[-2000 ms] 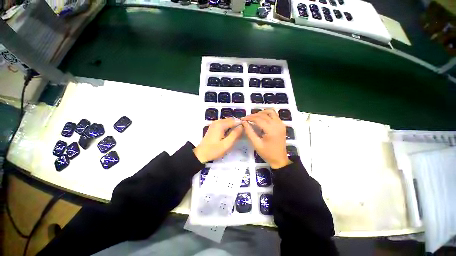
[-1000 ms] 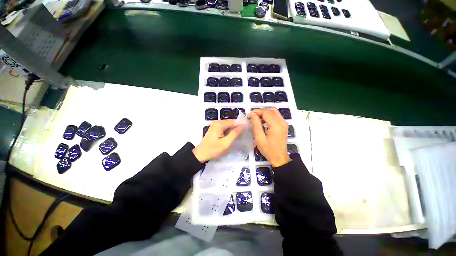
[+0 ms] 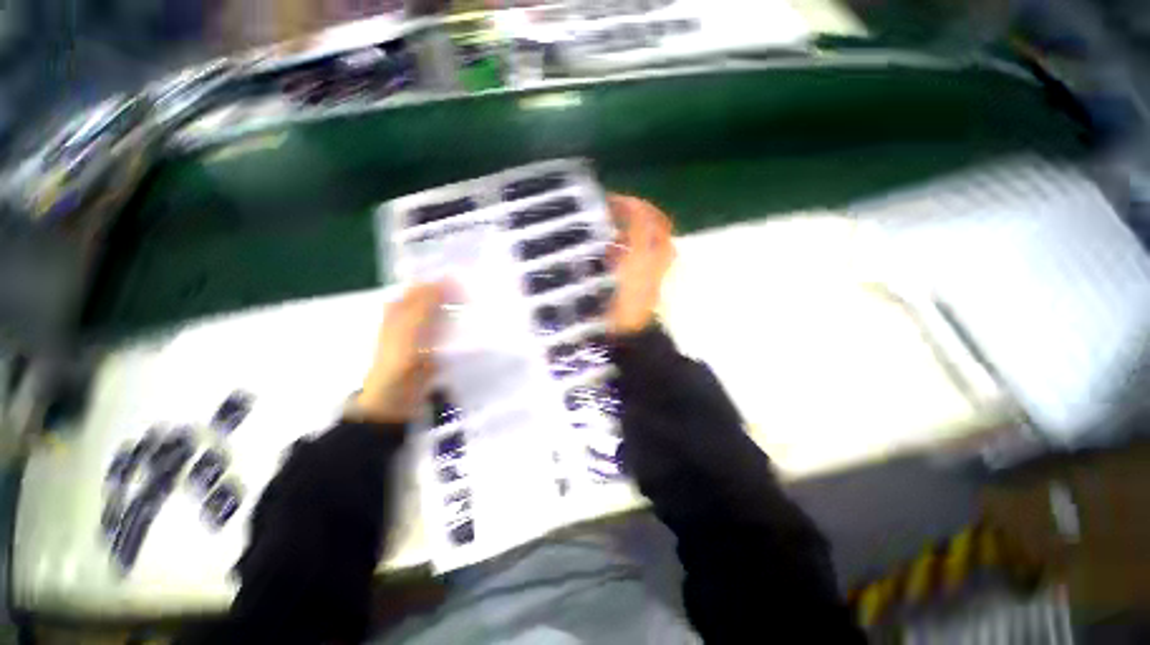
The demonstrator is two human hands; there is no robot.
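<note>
The picture is strongly blurred. A long white tray with dark glossy units in two columns lies in front of me. A pale translucent sheet covers much of the left column; dark units show at its lower left. My left hand is at the tray's left edge, its thumb side over the sheet; whether it grips the sheet or the tray is unclear. My right hand is at the tray's upper right edge, fingers bent there; its grip is blurred.
A loose pile of dark units lies on the white-covered table at left. White ribbed trays lie at far right. A green belt runs behind the tray, with parts and another white tray beyond.
The view has swung to the right and blurred. My hands have parted from over the tray's middle to its two sides. The sheet has shifted from the tray's lower left to farther up.
</note>
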